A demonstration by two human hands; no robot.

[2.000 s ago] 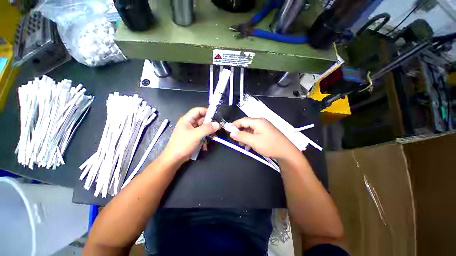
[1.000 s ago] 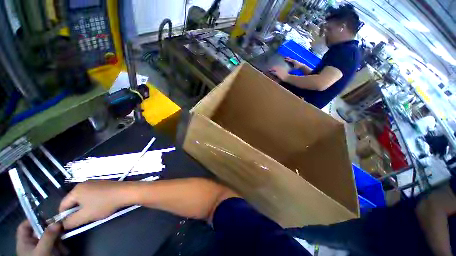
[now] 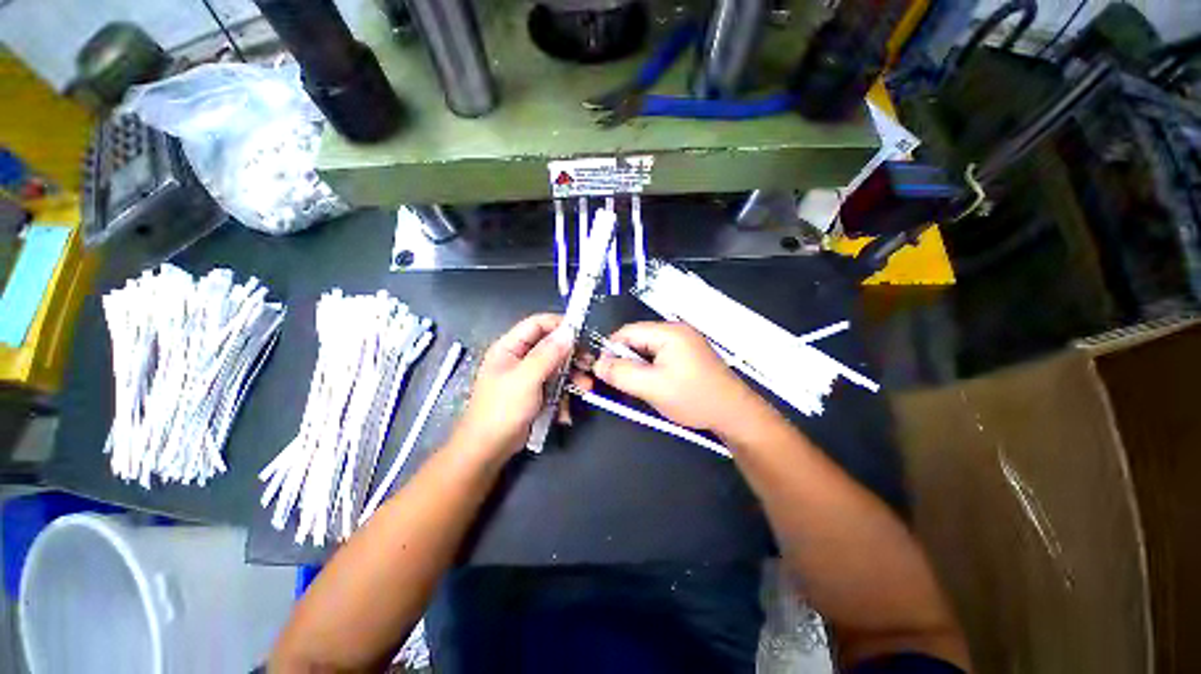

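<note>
My left hand [image 3: 516,382] grips a narrow silver-grey loading bar [image 3: 586,287], held tilted above the black table top. My right hand [image 3: 672,374] pinches the end of a white lead [image 3: 622,349] close beside the bar. Another white lead [image 3: 665,425] runs from near the bar down to the right, under my right hand. Whether the pinched end touches the bar is too small to tell. A fan of white leads [image 3: 744,340] lies right of the hands. White leads [image 3: 640,244] also stick out from under the green platen.
Two bundles of white leads [image 3: 185,375] lie at left, with a loose one beside them. The green platen [image 3: 461,161] carries blue-handled cutters [image 3: 705,105]. A clear bag of white parts [image 3: 277,165] is at left rear, a white bin [image 3: 99,599] lower left, a cardboard box [image 3: 1014,448] lower right.
The view swung right to the box and a person, then back to the table. My hands still hold the bar and a lead end, much as two seconds ago.
</note>
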